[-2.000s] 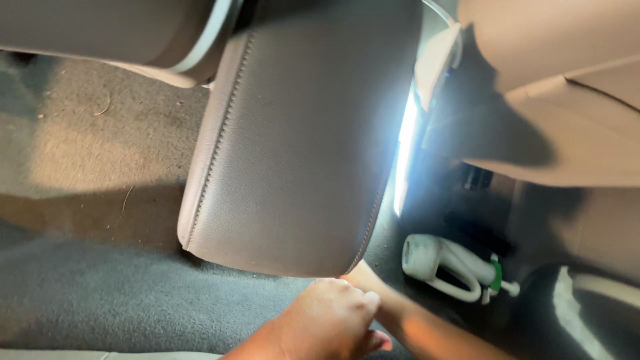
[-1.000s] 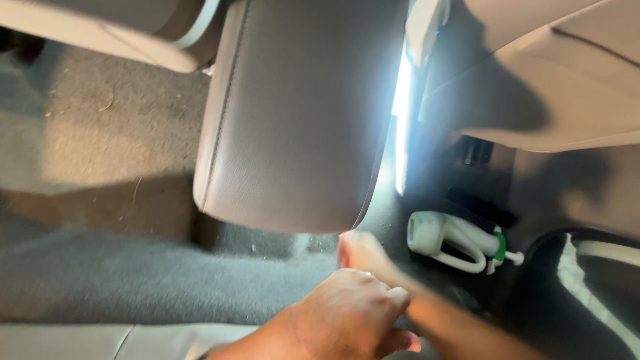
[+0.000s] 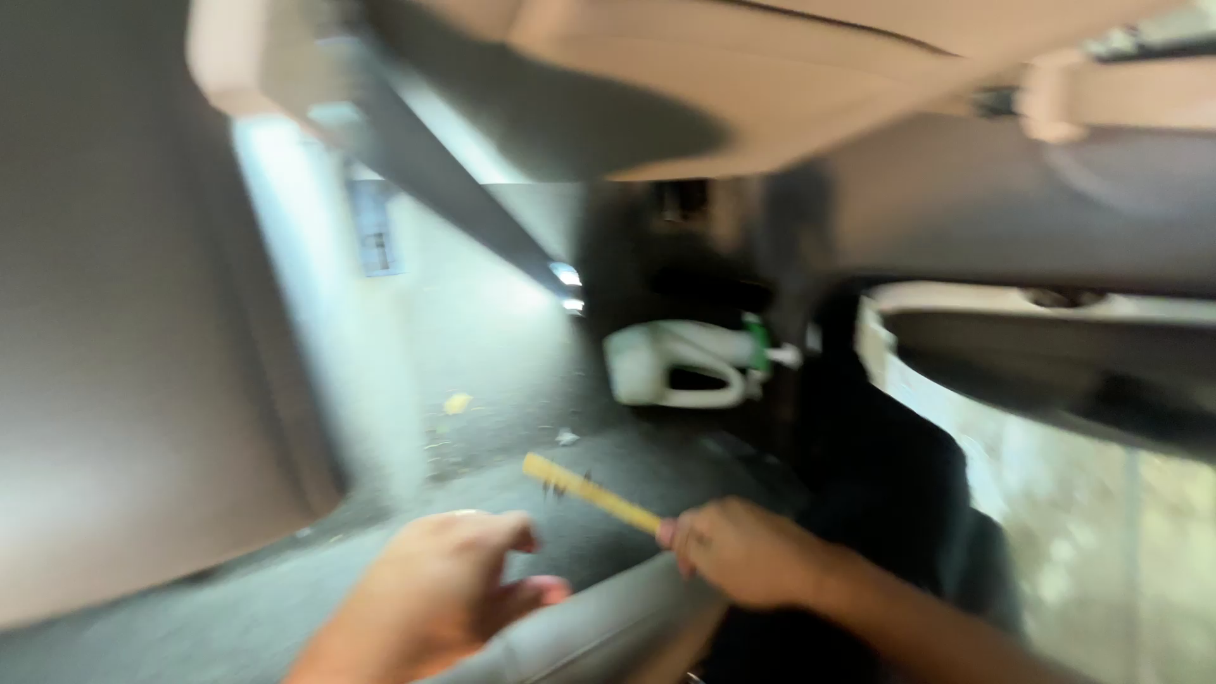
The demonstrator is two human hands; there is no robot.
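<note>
My right hand (image 3: 741, 551) grips the end of a thin yellow stick (image 3: 594, 494), perhaps a brush handle, with a few dark bristle-like marks along it. It points up and left over the dark carpeted floor. My left hand (image 3: 446, 579) is just left of the stick, fingers apart and curved, nothing seen in them. Below and between the hands runs a grey padded edge (image 3: 589, 617). The picture is blurred, so the stick's far end is unclear.
A brown padded leather part (image 3: 161, 361) fills the left side. Beyond the hands lies a white handled bottle with a green collar (image 3: 636, 366). Yellow and pale scraps (image 3: 457, 404) lie on the carpet. Beige trim (image 3: 722, 85) hangs above; a light-rimmed opening (image 3: 988, 299) is at right.
The view has swung to the right. The right hand now shows with the yellow stick in it, which the earlier frames do not show. The left hand's fingers have spread.
</note>
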